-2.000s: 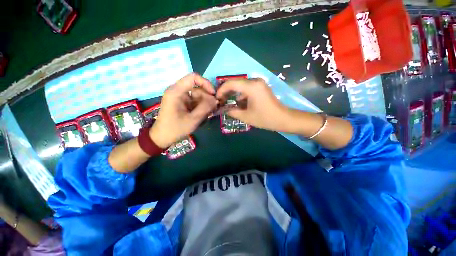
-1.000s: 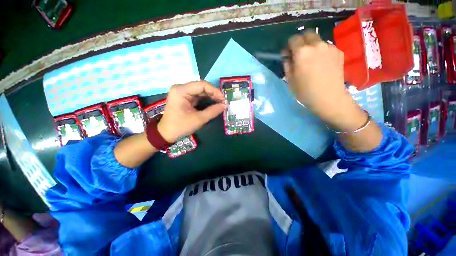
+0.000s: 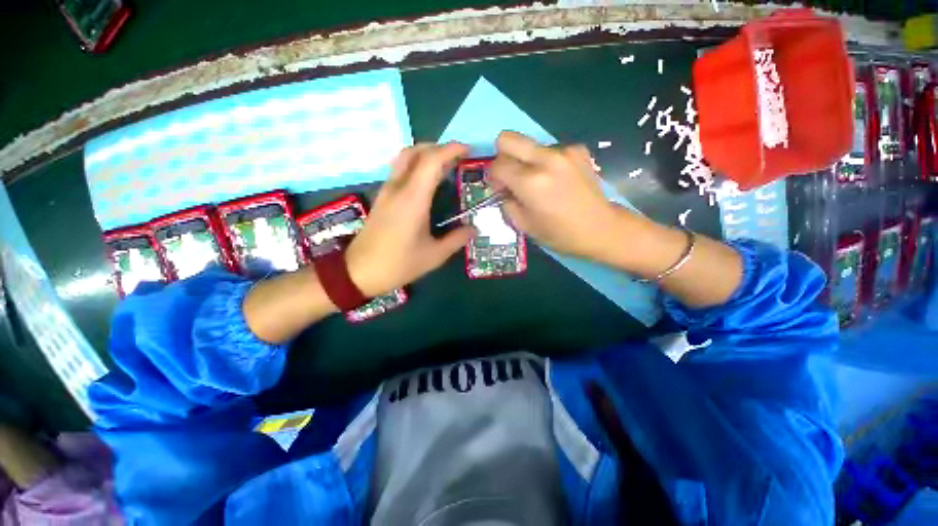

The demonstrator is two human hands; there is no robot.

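Note:
An open phone assembly (image 3: 497, 241) with a red edge, green board and silver area lies upright on the dark green bench in front of me. My right hand (image 3: 550, 195) is over its upper right part and holds slim tweezers (image 3: 468, 213), whose tip points left across the phone. My left hand (image 3: 411, 221) is at the phone's left side, thumb and fingers apart, with nothing visible in it. The phone's top end is partly hidden by my right fingers. A light-blue sheet (image 3: 481, 110) lies under and behind my right hand.
Several open phones (image 3: 264, 234) stand in a row at left below a light-blue adhesive sheet (image 3: 247, 144). White slips (image 3: 674, 139) lie scattered beside the red bin (image 3: 725, 98). A phone tray (image 3: 869, 205) is far right. The conveyor belt (image 3: 206, 36) is beyond the worn edge.
My right hand went out toward the red bin and is back over the phone, with the tweezers visible. My left hand has opened wider. The red bin has shifted slightly.

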